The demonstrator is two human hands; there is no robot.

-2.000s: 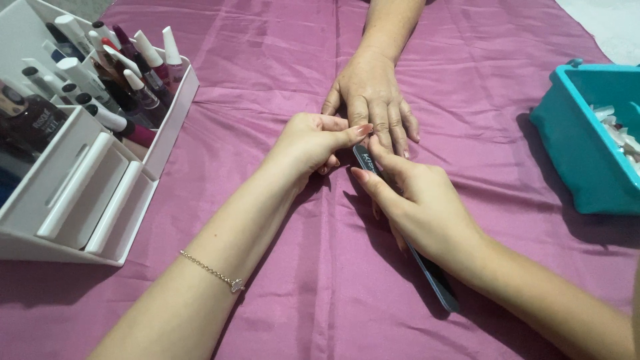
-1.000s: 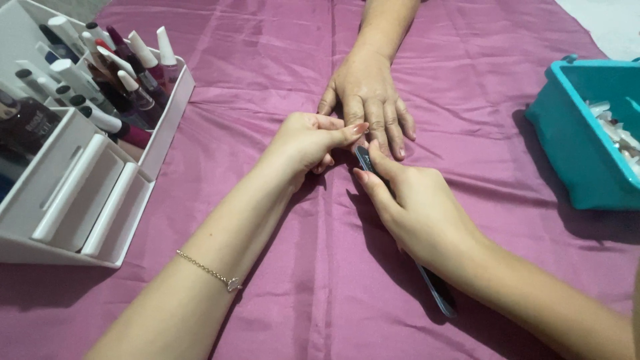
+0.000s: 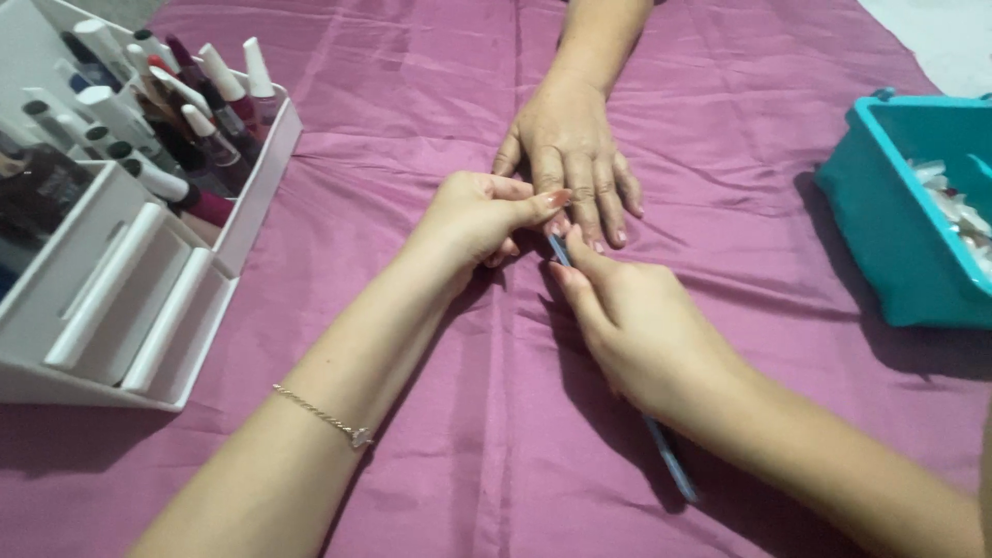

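Observation:
Another person's hand (image 3: 570,147) lies palm down on a pink satin cloth, fingers pointing toward me. My left hand (image 3: 492,217), below a thin chain bracelet on that wrist, pinches one of its fingers between thumb and fingers. A slim nail file (image 3: 670,459) is gripped by my right hand (image 3: 639,314); its upper tip is at the nail of the held finger, and its lower end sticks out beneath my palm. The file is turned nearly edge-on. My palm hides its middle part.
At the left stands a white plastic organizer (image 3: 267,159) with small drawers, filled with nail polish bottles (image 3: 217,143). A teal plastic basket (image 3: 872,225) holding small pale pieces (image 3: 957,213) is at the right. The pink cloth (image 3: 434,465) has folds and creases.
The nail file in my right hand has turned from showing its flat dark face to nearly edge-on. My left hand keeps its pinch on the other person's finger.

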